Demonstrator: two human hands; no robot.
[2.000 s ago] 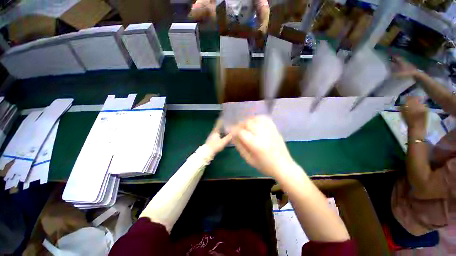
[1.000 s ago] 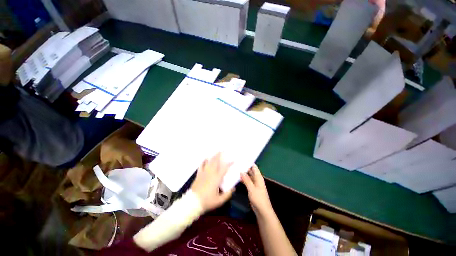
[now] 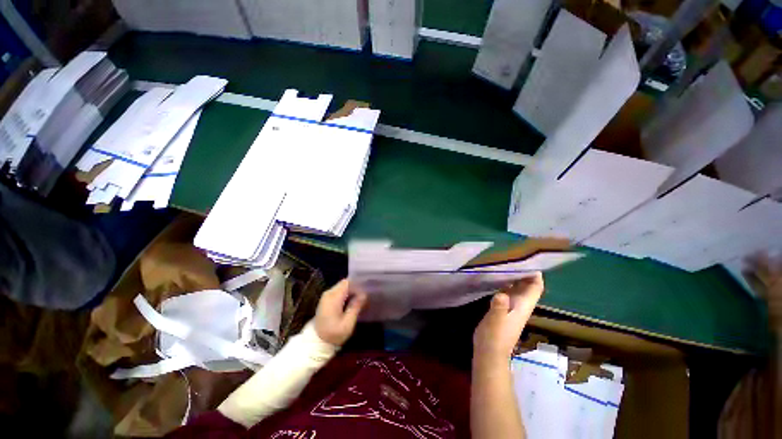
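Observation:
A white carton [image 3: 420, 290], slightly blurred, is held between my hands above the bench's near edge, its notched flap end facing away and brown inside showing at the right. My left hand [image 3: 339, 314] grips its left side. My right hand [image 3: 512, 315] supports its right side, the fingertips partly hidden behind it. A stack of flat white blanks [image 3: 283, 176] with a blue stripe lies on the green bench to the left of the held carton.
More blanks [image 3: 150, 141] lie at the left. Open cartons [image 3: 592, 201] stand at the right, closed ones [image 3: 313, 19] across the bench. A scrap box with kraft paper [image 3: 176, 270] is below left, a supply box [image 3: 656, 373] below right. A person's hand [image 3: 761, 274] shows at the right edge.
My hands have lifted a blank off the stack and moved it right. It was flat and now appears partly opened, its flap end facing away. The view has shifted slightly.

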